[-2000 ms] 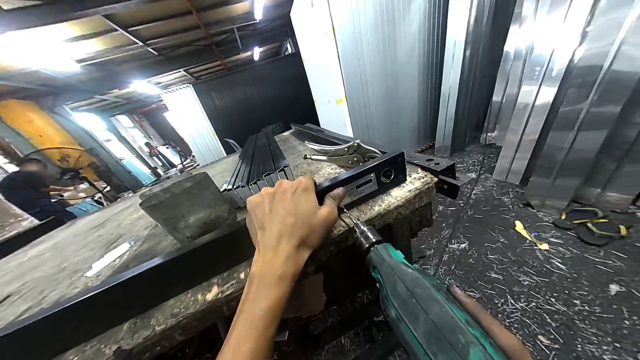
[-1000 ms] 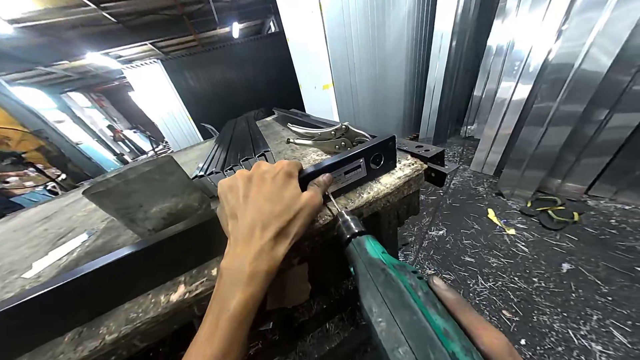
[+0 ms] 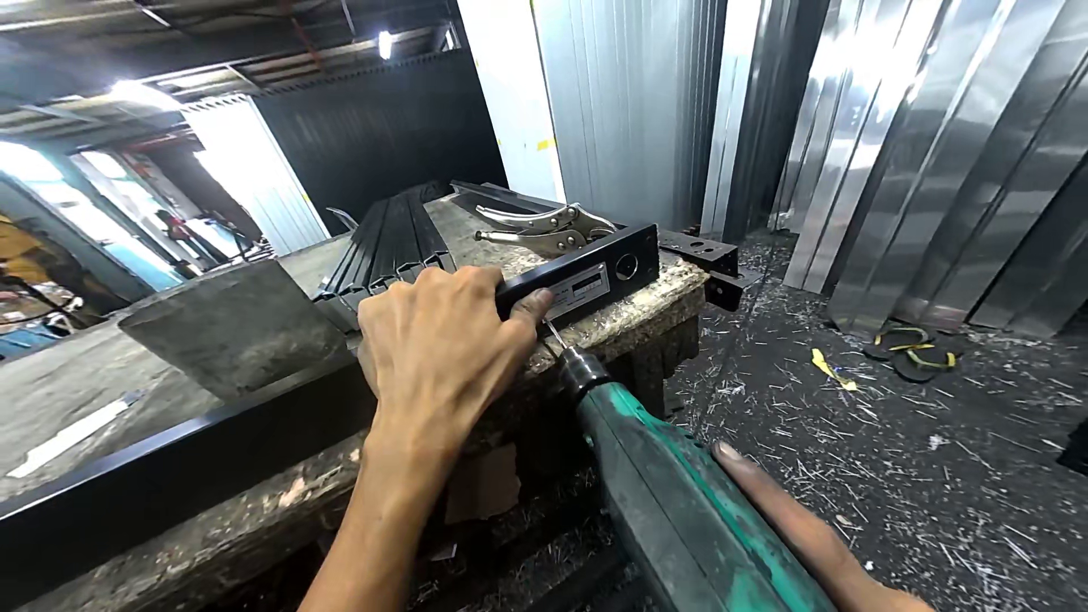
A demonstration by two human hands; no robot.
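Note:
My left hand grips a black metal profile lying along the bench edge, its thumb beside a small metal plate that bears writing. Right of that plate is a round hole in the profile. My right hand holds a green power drill, mostly hidden behind the tool's body. The drill's thin bit points up at the profile close to my left thumb; whether it touches is hard to tell. Locking pliers lie just behind the profile.
A grey block and a bundle of black metal channels rest on the worn workbench. Perforated black brackets jut past its right end. Shiny metal sheets stand at the right. Sandals and metal shavings lie on the floor.
The view has turned somewhat, and the person at the far left two seconds ago is out of frame. Both hands keep their holds, with the drill bit still near my left thumb.

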